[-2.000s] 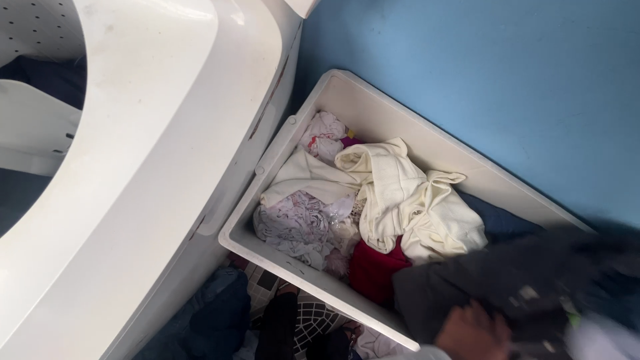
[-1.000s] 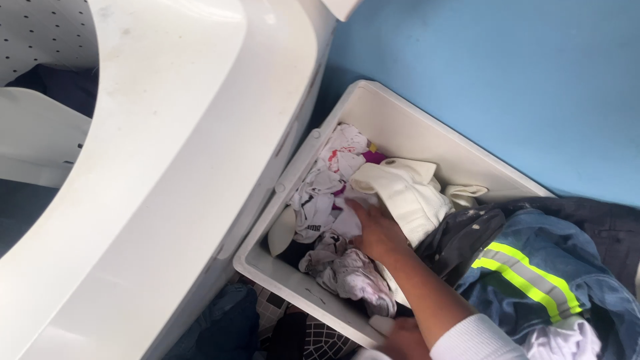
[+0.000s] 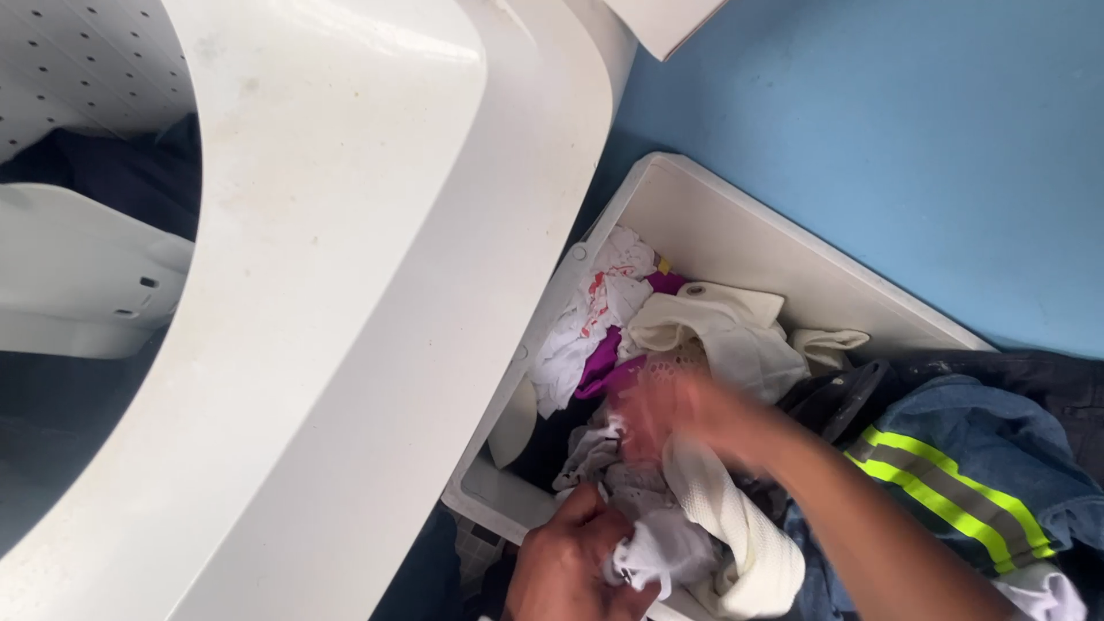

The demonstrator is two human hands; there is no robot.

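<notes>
A light grey plastic bin [image 3: 802, 241] holds a mixed heap of laundry. At its near edge my left hand [image 3: 573, 552] grips a bunched white cloth [image 3: 668, 548]. My right hand [image 3: 668, 414], blurred, reaches over the heap beside purple cloth [image 3: 602, 366]; whether it holds anything cannot be told. White garments with red marks [image 3: 604, 293] lie in the far left corner. A cream garment with a metal eyelet [image 3: 733, 323] sits behind my right hand. Cream knitted cloth [image 3: 750, 535] hangs at the near edge. Blue clothing with yellow-and-grey reflective tape [image 3: 957, 492] lies at right.
A white washing machine [image 3: 388, 259] stands close on the left, its round opening showing a perforated drum [image 3: 86, 60] with dark clothes [image 3: 112, 172] inside. A blue wall [image 3: 880, 129] rises behind the bin. Tiled floor [image 3: 474, 548] and dark cloth show below.
Dark clothing was moving at the bin's right two seconds ago; blue clothing with reflective tape now shows there. My left hand has come into clear view with white cloth in it.
</notes>
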